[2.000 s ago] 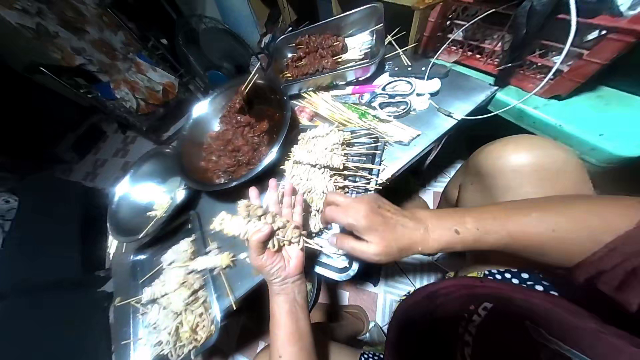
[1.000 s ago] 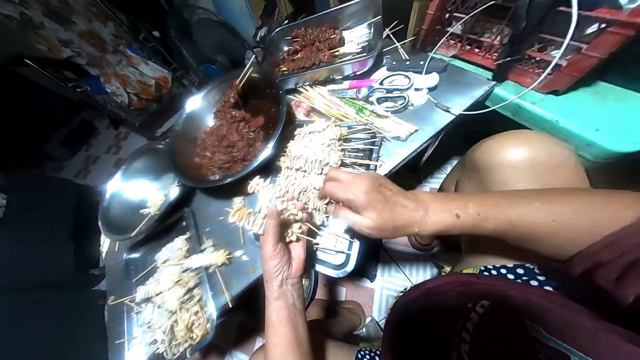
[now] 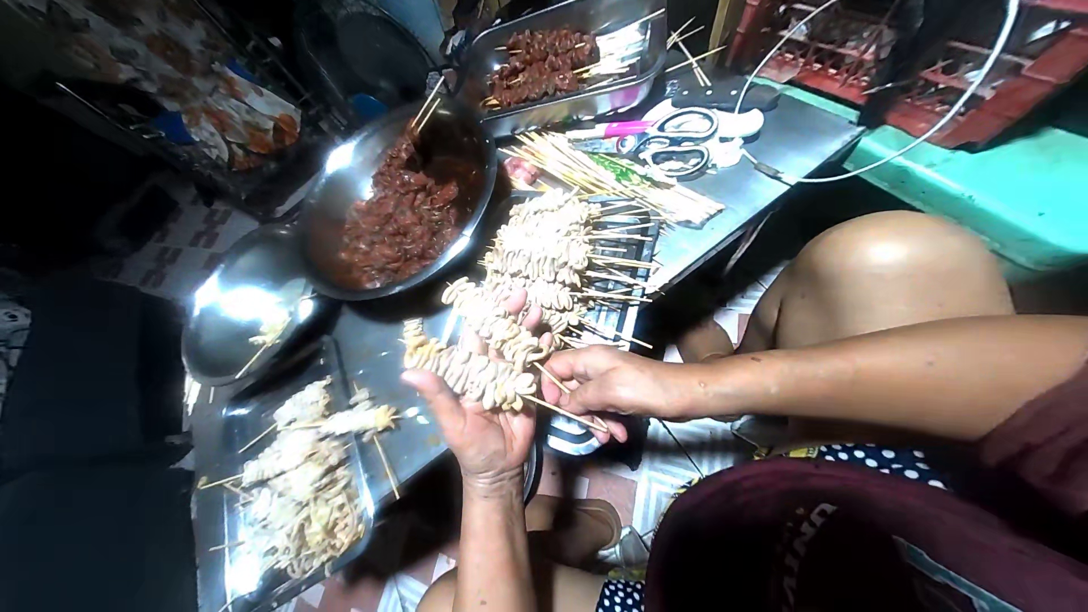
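My left hand (image 3: 489, 425) is palm up, with skewered pale intestines (image 3: 476, 374) resting across its palm and fingers. My right hand (image 3: 599, 391) has its fingers at the bare stick ends of these skewers. Just behind, more skewers of pale intestines (image 3: 544, 238) lie in rows on a dark tray (image 3: 633, 319), sticks pointing right. A metal tray (image 3: 365, 501) at the lower left holds a heap of pale intestines (image 3: 297, 501), some on sticks. Red marinated meat (image 3: 404, 221) fills part of a steel bowl (image 3: 480, 183).
Bare bamboo skewers (image 3: 620, 178) and scissors (image 3: 680, 140) lie on the metal table (image 3: 765, 178). Behind is a steel tray (image 3: 561, 106) with red meat skewers (image 3: 544, 64). A second steel bowl (image 3: 221, 331) is at the left; a white cable (image 3: 918, 149) loops near a red crate (image 3: 994, 102).
My left hand's fingers have turned, and the skewers on it now lie nearer the rows on the dark tray than two seconds ago. My right hand remains at the stick ends.
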